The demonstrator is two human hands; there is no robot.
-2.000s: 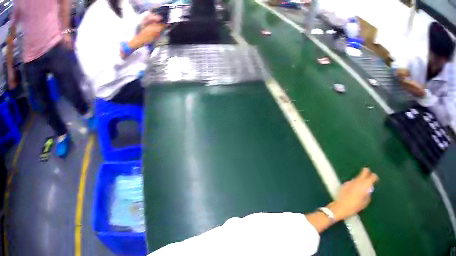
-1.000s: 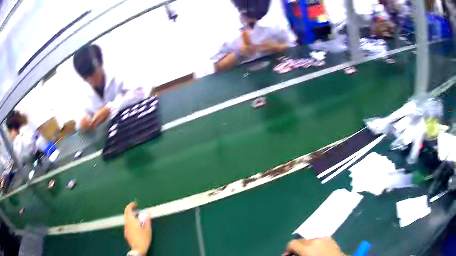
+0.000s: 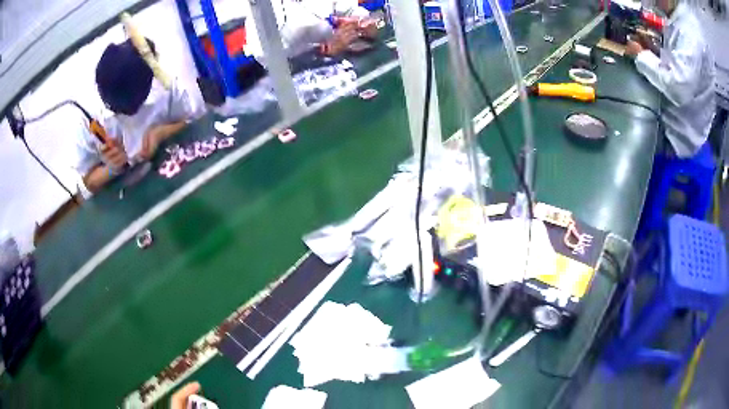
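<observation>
My left hand [image 3: 185, 393] is at the bottom edge, mostly cut off. Its fingertips hold a small white housing [image 3: 201, 403], also cut off by the edge. My right hand is out of the picture. A clear syringe [image 3: 388, 360] with a green cap [image 3: 424, 356] lies beside ragged white paper sheets [image 3: 340, 343]. Another white sheet [image 3: 294, 399] is at the bottom edge, and a white paper piece [image 3: 452, 387] lies to its right. Black strips with white borders [image 3: 268, 318] lie along the belt edge.
A dark box with a yellow label [image 3: 569, 275] stands right, below hanging tubes and a grey post [image 3: 416, 88]. Crumpled plastic bags [image 3: 400, 208] lie beside it. Across the green belt [image 3: 216, 232], a person holds an orange-handled tool. Blue stools [image 3: 679, 279] stand far right.
The view has swung to the right. My right hand has left the picture, and my left hand is now at the bottom edge. The syringe, dark box and right-side stools now show clearly.
</observation>
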